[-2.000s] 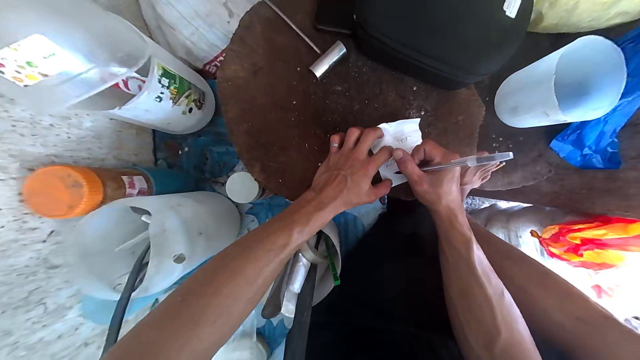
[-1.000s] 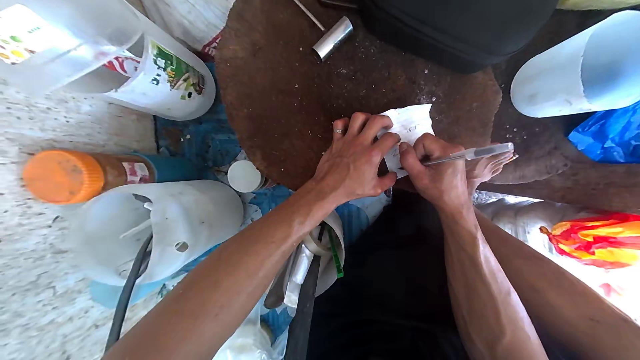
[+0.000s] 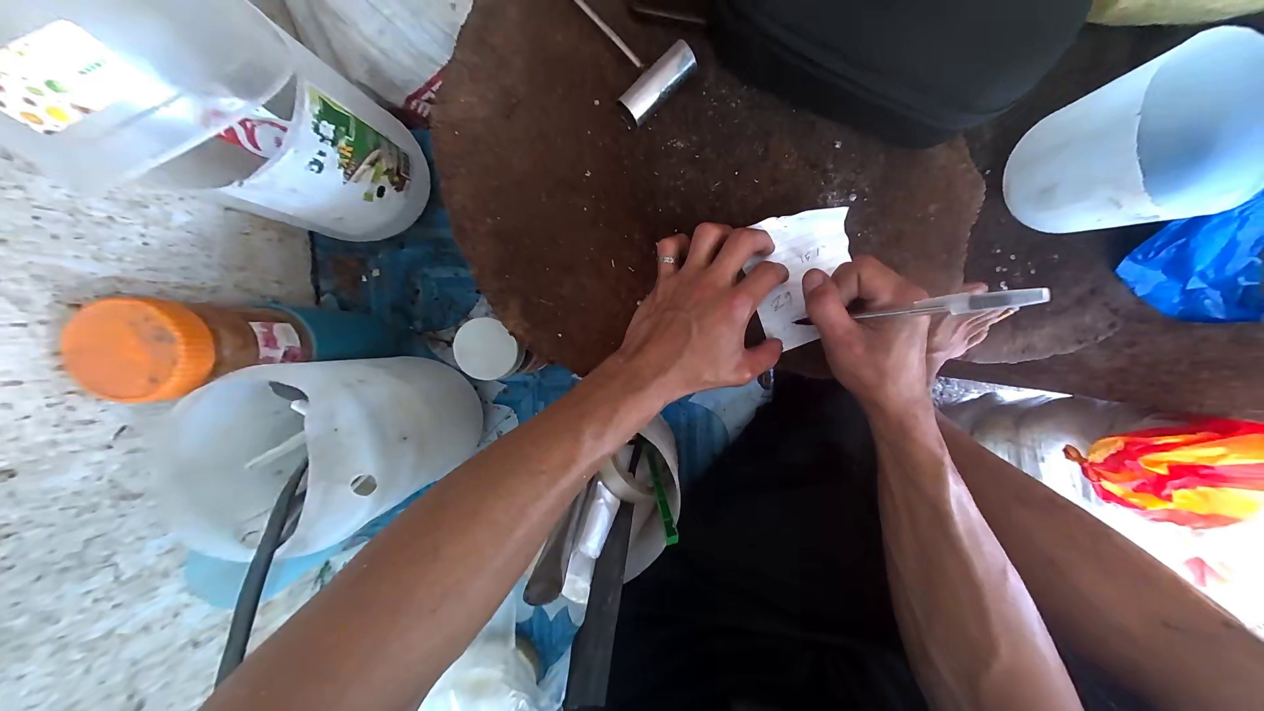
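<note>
My right hand [image 3: 874, 331] is closed around a pen with a clear barrel [image 3: 973, 301], its tip at a small piece of white paper [image 3: 805, 247] that bears handwriting. My left hand [image 3: 706, 296] lies over the paper's left edge with bent, slightly spread fingers, pressing it down; a ring is on one finger. Beneath is a brown, worn round-edged board or hide [image 3: 553, 197]. Part of a bare foot [image 3: 963, 326] shows behind my right hand. The paper's left and lower edges are partly hidden by my hands.
A metal tube [image 3: 659, 82] and a black case [image 3: 899, 59] lie beyond my hands. Cut plastic containers [image 3: 1086, 138] stand right and left, beside an orange-lidded jar [image 3: 138, 349]. A holder with tools [image 3: 662, 553] sits below my left forearm. Blue [image 3: 1200, 262] and red-yellow bags [image 3: 1175, 469] are at right.
My left hand stays on the paper. My right hand holds the pen throughout; more of the paper between the hands shows now than two seconds ago.
</note>
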